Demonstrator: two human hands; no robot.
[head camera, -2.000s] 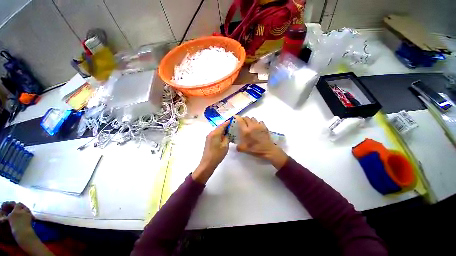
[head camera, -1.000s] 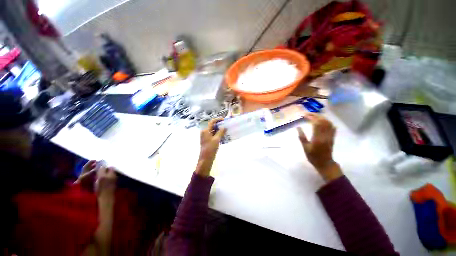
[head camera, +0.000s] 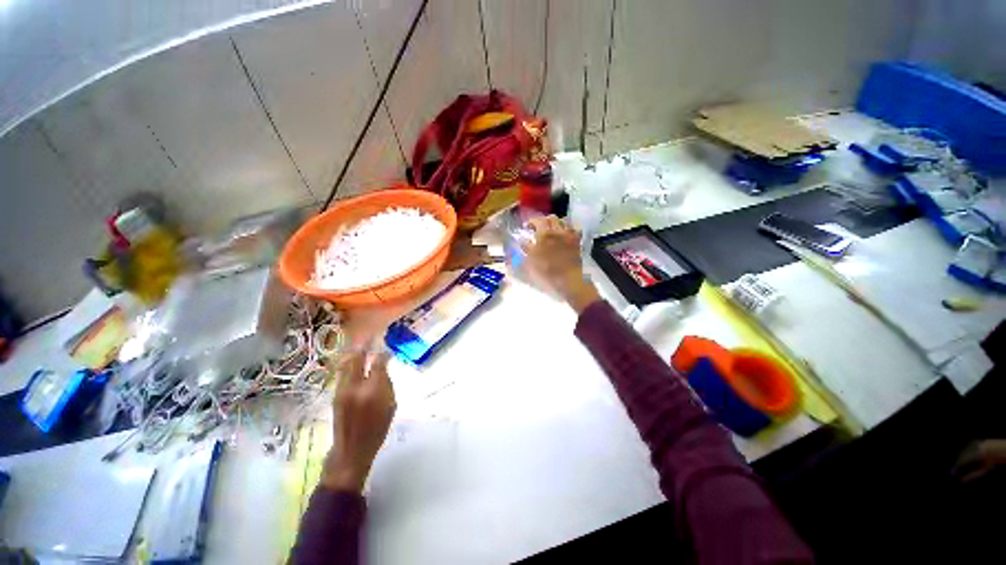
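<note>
My left hand (head camera: 362, 419) is over the white table at the right edge of the tangled white cables (head camera: 254, 381). Its fingers are bent together and blurred; a small whitish bit shows at the tips, too unclear to name. My right hand (head camera: 555, 259) reaches to the clear plastic bag (head camera: 518, 245) behind the blue packages and covers much of it; its grip is unclear. The flat blue-and-white packages (head camera: 445, 315) lie below the orange basket (head camera: 296, 265), which holds short white strips. Another blue-edged package (head camera: 182, 505) lies at the lower left.
A black open box (head camera: 686, 285) with red and white items stands right of my right hand. An orange and dark blue ring (head camera: 741, 386) lies nearer. A red bag (head camera: 485, 160) is at the wall. A phone-like item (head camera: 805, 234) lies right. A person's hand (head camera: 982, 458) shows at the right edge.
The view has swung right. The package in my left hand is no longer there, and a blue-edged package now lies at the lower left. My right hand has moved back to the clear bag.
</note>
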